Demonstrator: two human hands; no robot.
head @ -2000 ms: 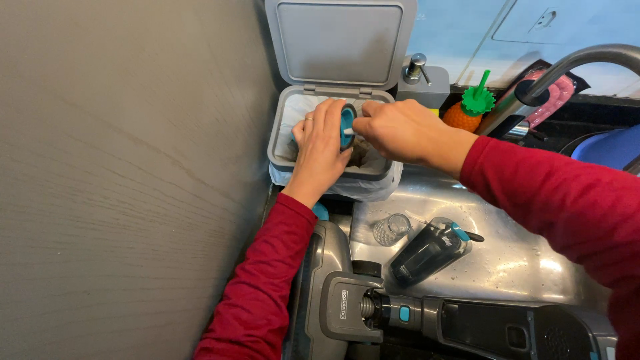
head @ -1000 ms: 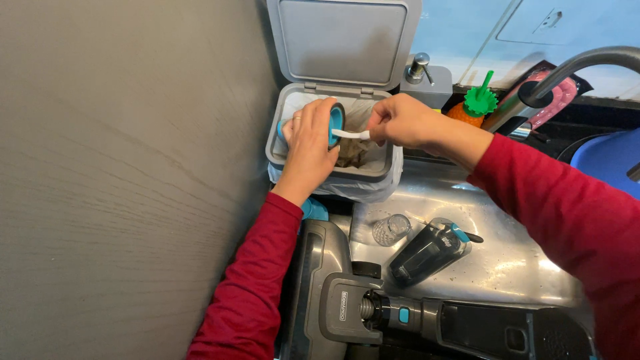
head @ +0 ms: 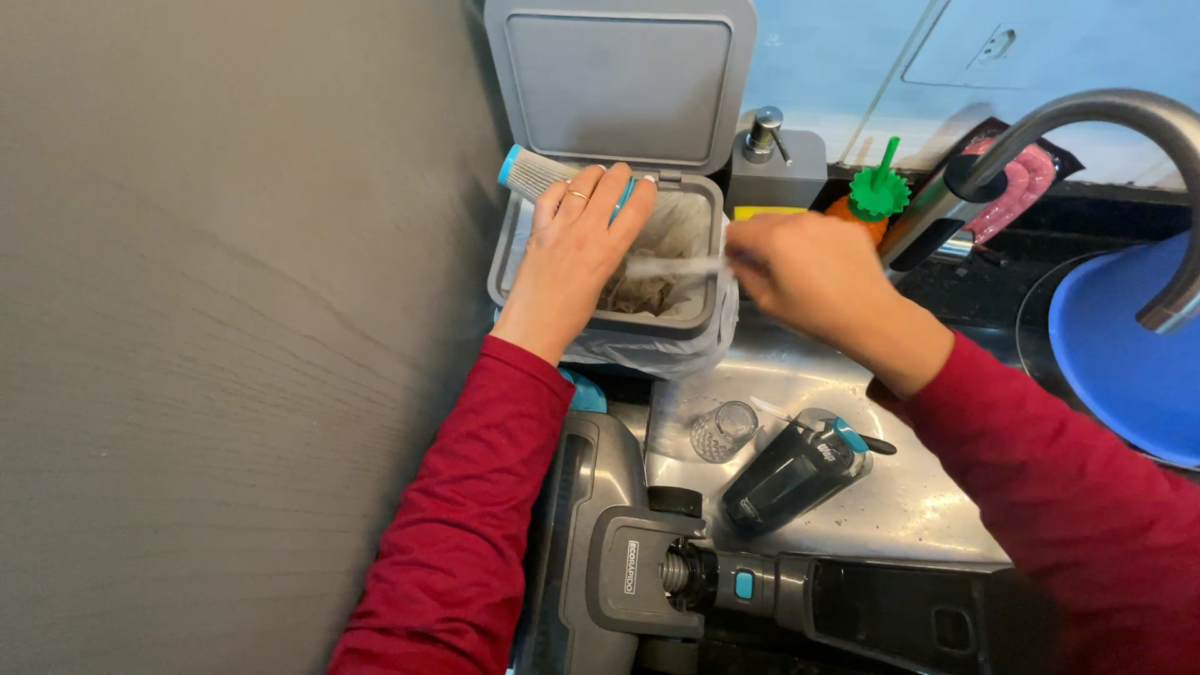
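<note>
My left hand (head: 586, 244) grips a pleated cylindrical filter (head: 539, 175) with blue ends, held tilted over a grey lidded bin (head: 689, 328). Part of the filter is hidden behind the fingers. My right hand (head: 811, 267) pinches a thin whitish tool (head: 680, 266), blurred, whose far end lies over the bin's opening. Grey-brown debris (head: 647, 289) lies inside the bin's plastic liner (head: 708, 349). The bin's lid (head: 619, 84) stands raised behind both hands.
A vacuum cleaner (head: 647, 572) lies across the near side of the steel sink (head: 900, 492). In the sink are a clear glass (head: 724, 431) and a dark vacuum dust container (head: 792, 473). A soap dispenser (head: 776, 169), faucet (head: 1106, 108) and blue basin (head: 1125, 347) are at the right.
The filter has turned in my left hand, so its pleated side now shows at the left. My right hand has moved away from it to the right with the whitish tool.
</note>
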